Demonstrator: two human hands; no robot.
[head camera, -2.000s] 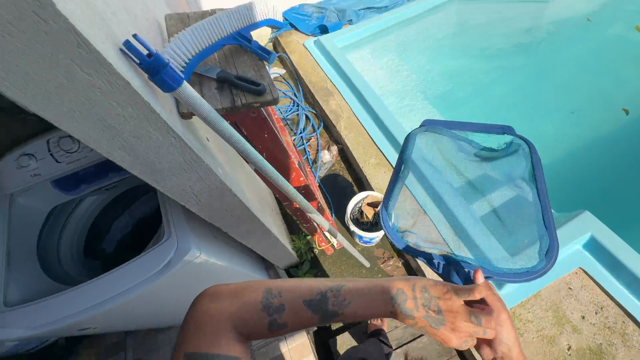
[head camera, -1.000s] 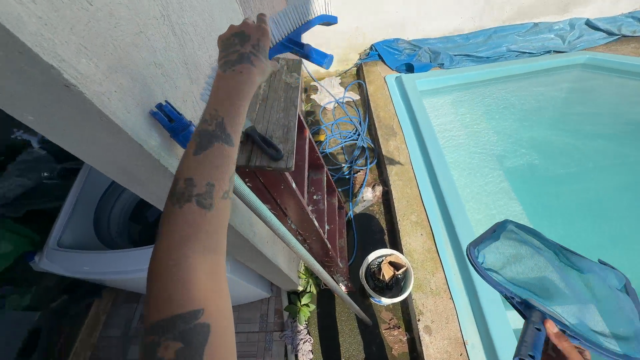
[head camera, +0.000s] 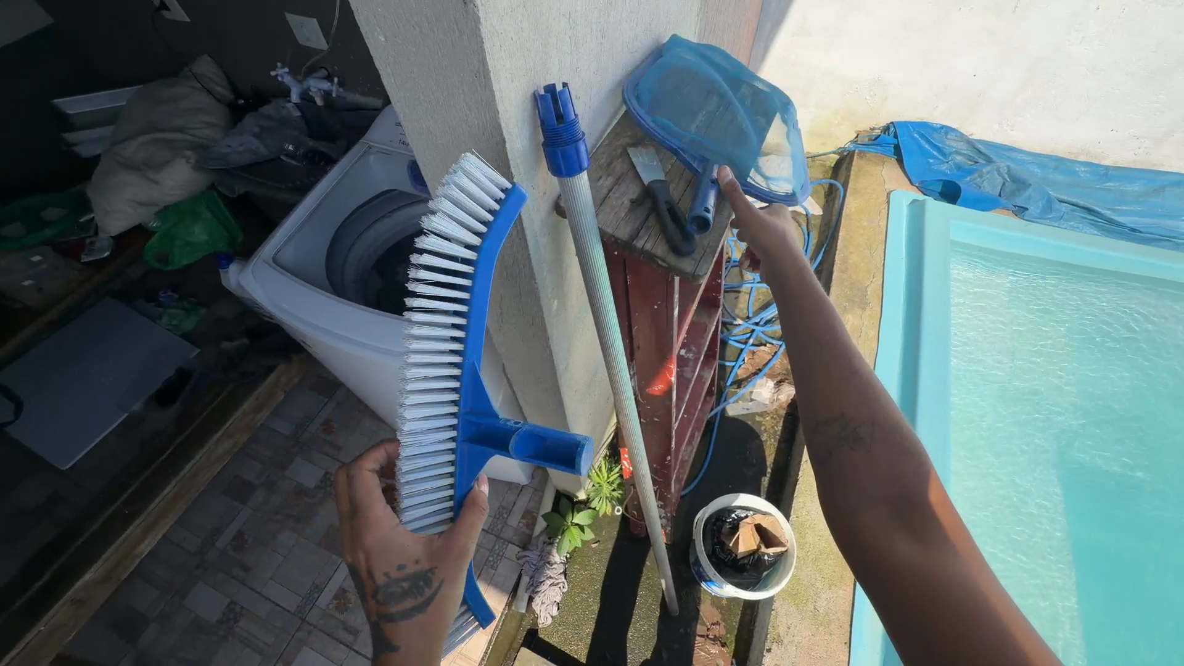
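My left hand (head camera: 407, 541) grips a blue pool brush (head camera: 474, 370) with white bristles, held upright near its lower end, its socket pointing right. My right hand (head camera: 760, 222) is at the handle socket of a blue leaf skimmer net (head camera: 708, 106), over the wooden top of a red stand (head camera: 615, 190); whether the fingers still grip it is unclear. A putty knife (head camera: 661, 199) with a black handle lies on that top beside the net's socket. The ribbed pole (head camera: 606, 305) with a blue end clamp leans against the wall corner, its lower end on the ground.
A washing machine (head camera: 324, 277) stands left behind the pillar (head camera: 518, 185). A white bucket (head camera: 743, 546) with black plastic and cardboard sits by the pool edge (head camera: 832, 370). A blue hose (head camera: 740, 342) lies coiled behind the stand. Blue sheeting (head camera: 1036, 176) drapes at the pool's far end.
The brush, on the stand's top two seconds ago, is now in my left hand. The skimmer net has moved from over the pool side to the stand's top. The view has shifted left.
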